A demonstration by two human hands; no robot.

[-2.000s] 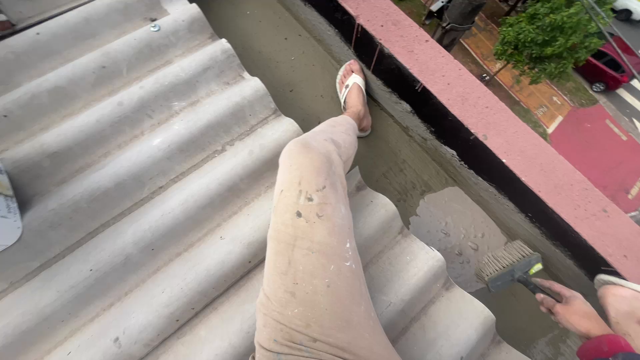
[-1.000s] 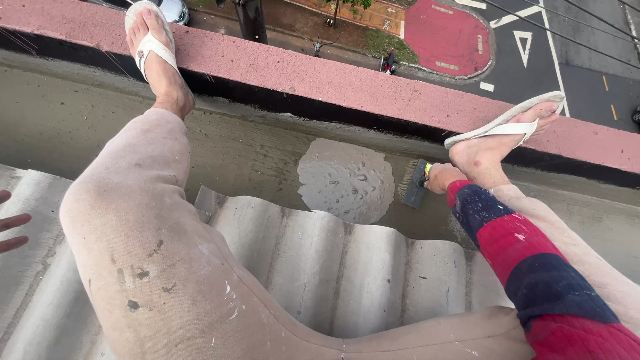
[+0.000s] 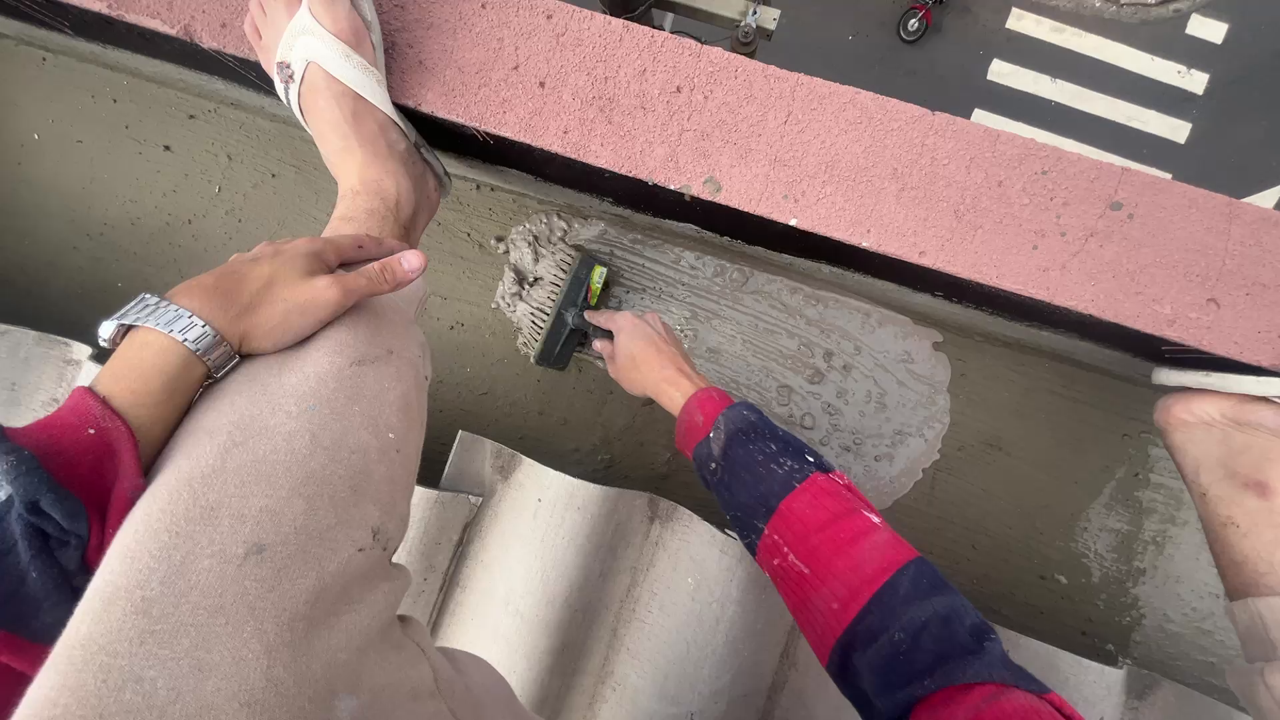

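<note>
My right hand (image 3: 640, 350) is closed round the short handle of a wide block brush (image 3: 568, 310) with a dark plastic head. Its pale bristles point left and press into a thick clump of wet grey slurry (image 3: 530, 265) on the gutter floor. From the brush a streaked, bubbly patch of wet grey coating (image 3: 820, 370) stretches to the right. My left hand (image 3: 290, 290), with a metal watch at the wrist, rests palm down on my left knee and holds nothing.
Corrugated roof sheets (image 3: 600, 580) border the gutter (image 3: 130, 200) on the near side. A pink parapet (image 3: 800, 130) runs along the far side, with a street (image 3: 960, 90) far below. My left foot in a white flip-flop (image 3: 340, 75) is on the parapet; my right foot shows at the right edge.
The brush in my right hand has moved left across the rounded puddle, which is now spread and streaked. My left hand has come onto my knee. The view has shifted closer to the gutter.
</note>
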